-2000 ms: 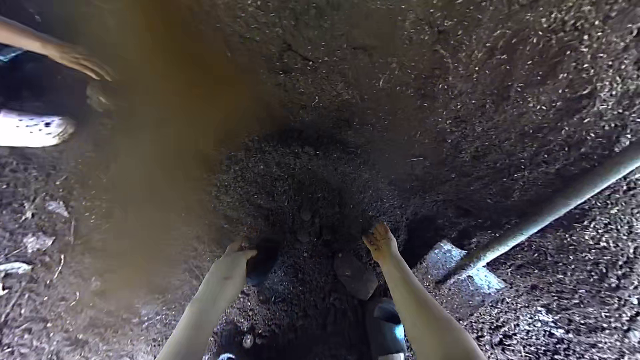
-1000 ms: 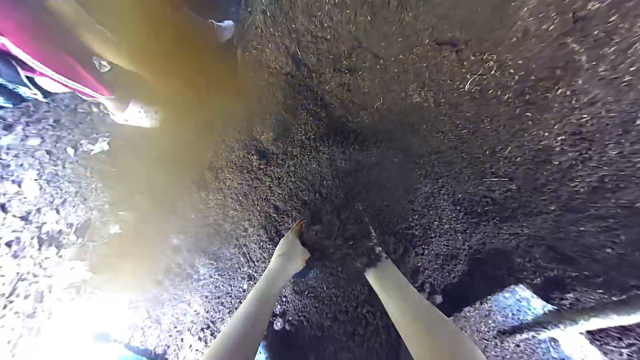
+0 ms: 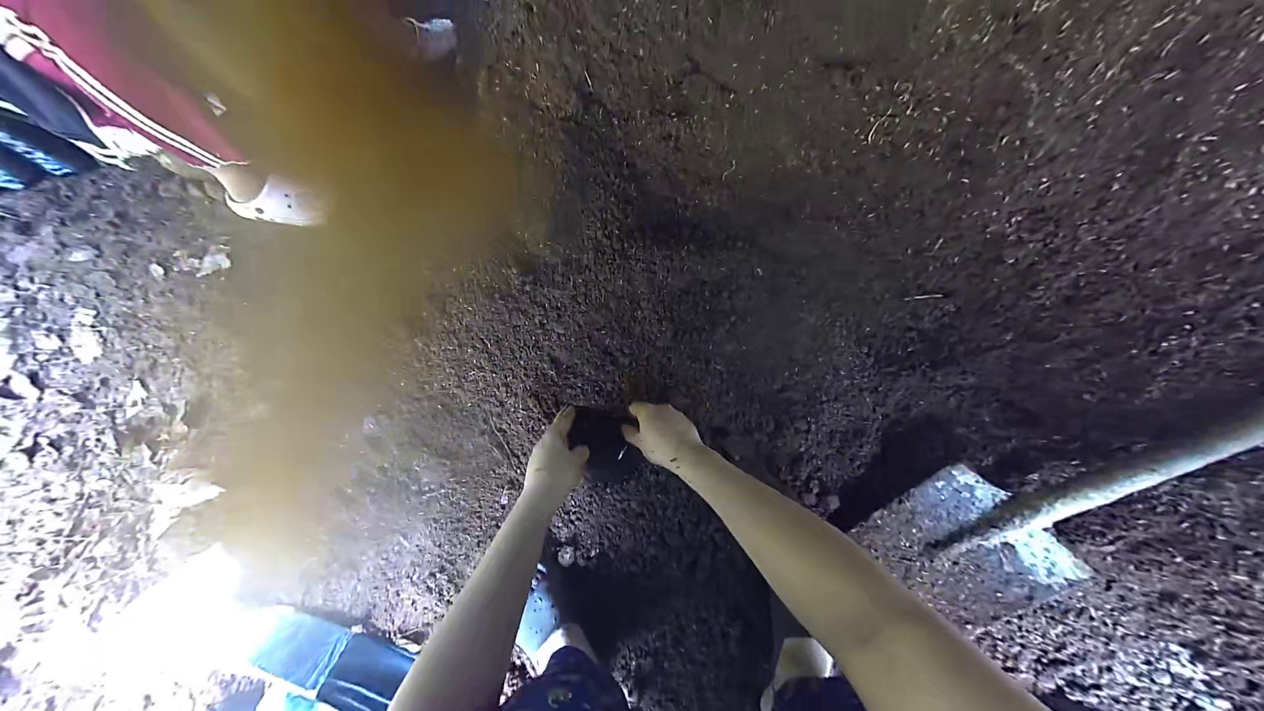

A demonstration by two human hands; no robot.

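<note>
Dark loose soil fills the middle of the head view. Between my hands is a small black container, which looks like a plant pot or bag. My left hand grips its left side, with the thumb and fingers at its rim. On the opposite side, my right hand holds the rim. What is inside the container is too dark to tell.
A metal blade with a long handle lies on the soil at right. Another person's white shoe and red clothing are at upper left. Blue-black material lies at lower left. An orange-brown smear blurs the left side.
My hands have come closer together, with the black container now between them. One second ago my right hand was in the soil. The view has shifted, showing more of the other person.
</note>
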